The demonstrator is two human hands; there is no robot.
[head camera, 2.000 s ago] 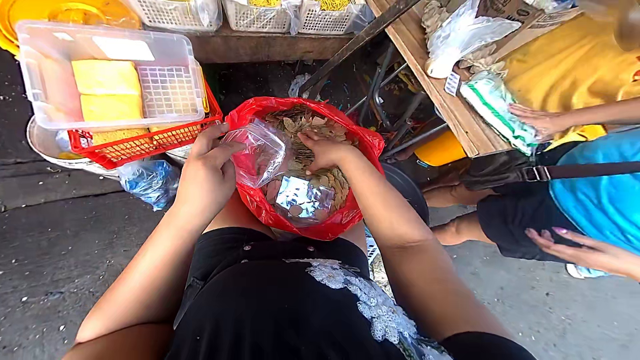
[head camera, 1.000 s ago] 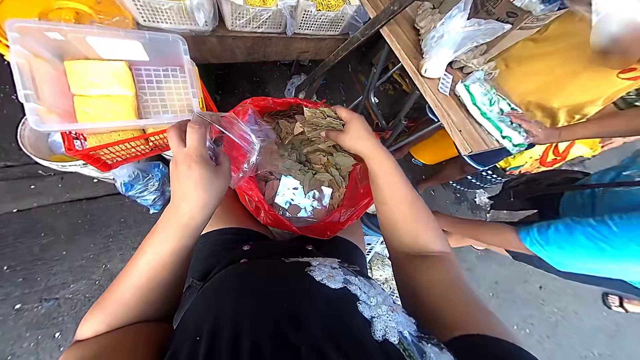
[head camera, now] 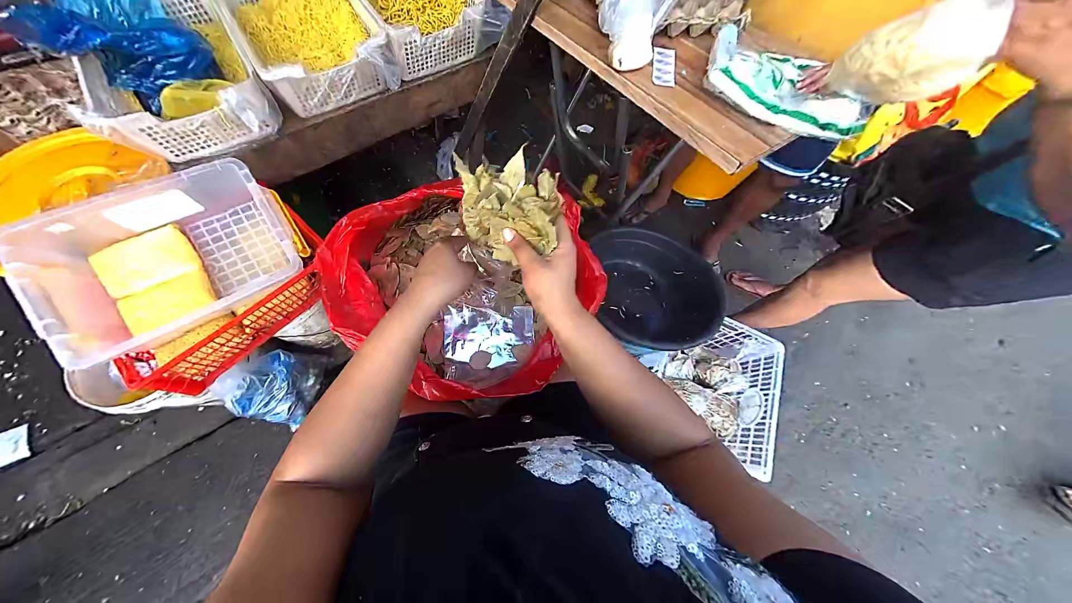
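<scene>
A red plastic bag (head camera: 352, 301) full of dried leaves (head camera: 402, 251) lies open before my lap. My right hand (head camera: 548, 268) grips a bunch of dried leaves (head camera: 511, 201) above the bag's far right part. Close beside it, my left hand (head camera: 444, 272) is low over the leaves, its fingers partly hidden; clear plastic shows just below and right of them, and whether the hand grips it I cannot tell. Shiny clear plastic packets (head camera: 488, 335) rest on the leaves at the near side of the bag.
To the left, a clear plastic bin (head camera: 151, 201) with yellow blocks sits on a red basket (head camera: 243, 331). A black basin (head camera: 657, 289) and a white crate (head camera: 766, 402) are at the right. Noodle baskets (head camera: 318, 88) stand beyond. Another person is by a wooden table (head camera: 670, 109).
My left hand has moved from the bag's left edge to over the leaves, beside my right hand. The leaf bunch is now raised upright in my right hand. The view has shifted.
</scene>
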